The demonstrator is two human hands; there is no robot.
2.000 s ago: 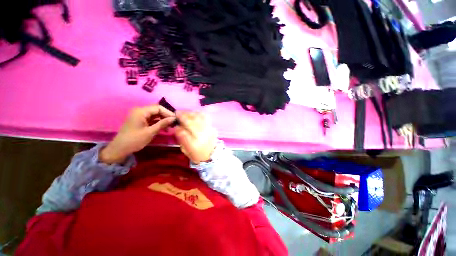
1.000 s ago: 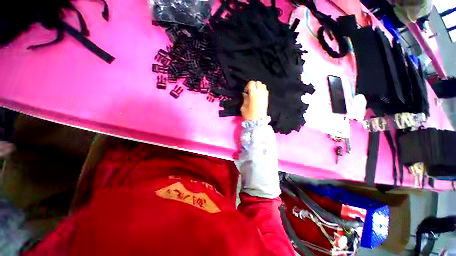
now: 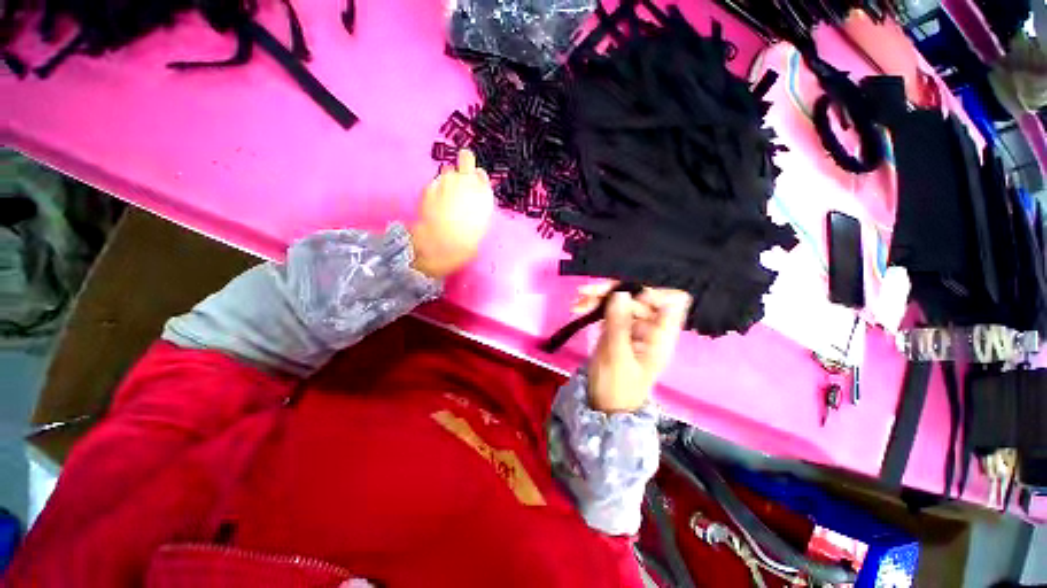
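My right hand (image 3: 638,345) is closed on a short black webbing strip (image 3: 574,330), whose free end points down and left near the table edge. My left hand (image 3: 455,216) is at the near left edge of the heap of small black slide buckles (image 3: 522,144), fingertips touching or just over it; whether it holds a buckle cannot be told. The pile of webbing strips (image 3: 677,161) lies right of the buckles, just beyond my right hand.
A clear plastic bag (image 3: 522,25) lies behind the buckles. A tangled black strap heap (image 3: 207,17) is at far left. A phone (image 3: 845,257), keys (image 3: 831,396), a black coil (image 3: 847,129) and black fabric panels (image 3: 936,207) lie right. A blue box (image 3: 884,557) is below the table.
My right hand has drawn back from the strip pile towards me with a strip. My left hand has come into view and reached the buckle heap. The view has shifted left.
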